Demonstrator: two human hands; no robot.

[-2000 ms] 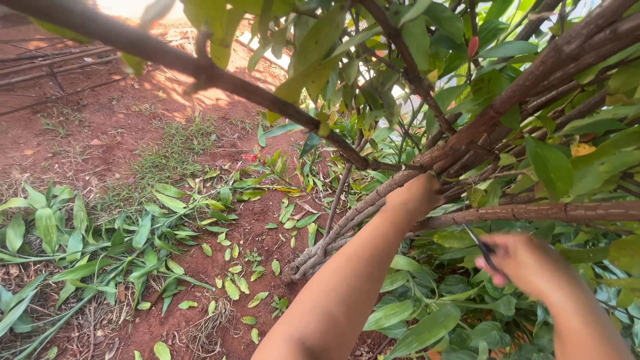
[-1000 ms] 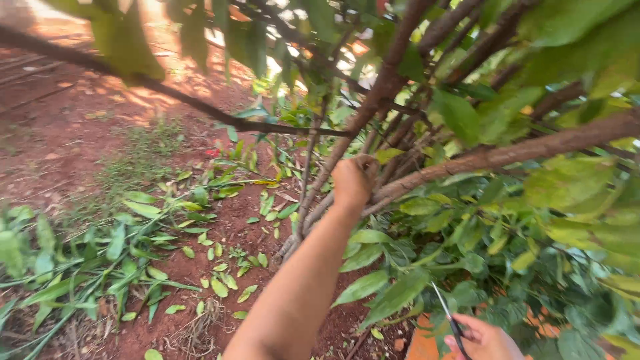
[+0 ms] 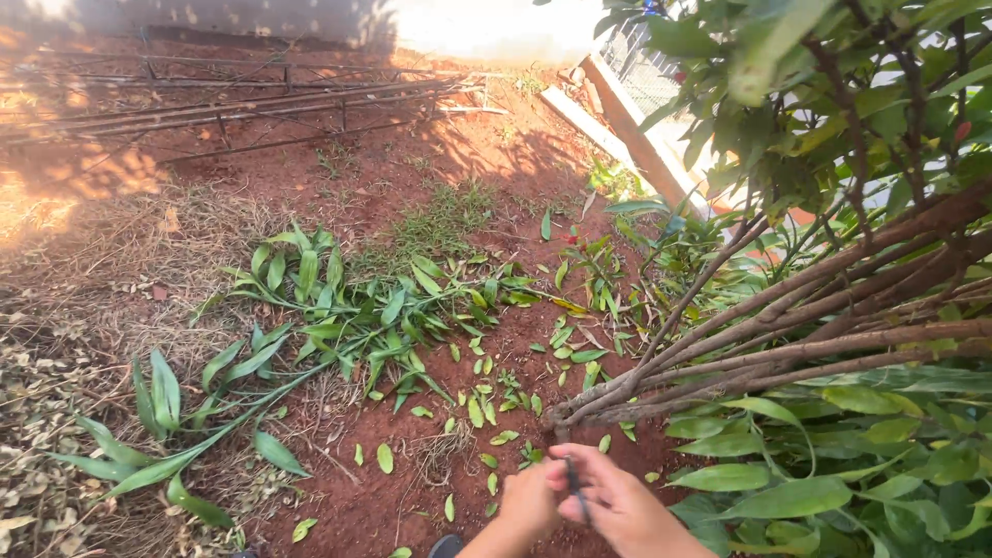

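Observation:
My left hand (image 3: 528, 500) is low in the middle of the view, closed, its fingers meeting those of my right hand; whether it grips anything is hidden. My right hand (image 3: 612, 496) holds a slim dark-handled cutting tool (image 3: 574, 484), whose blade is not clearly seen. Just above both hands is the base of a leaning shrub, where several woody stems (image 3: 697, 364) spread up to the right. Cut leafy green stalks (image 3: 341, 349) lie on the red soil to the left of the hands.
Metal lattice frames (image 3: 232, 108) lie on the soil at the back left, before a wall (image 3: 310, 23). Pale boards (image 3: 635, 132) stand near a wire fence (image 3: 632, 62). Dry grass (image 3: 186, 271) covers the left side; dense green leaves (image 3: 775, 473) fill the lower right.
My left hand has let go of the shrub's branches and come down beside my right hand. The right hand, still with the tool, has moved from the right to meet it. The view has shifted widely.

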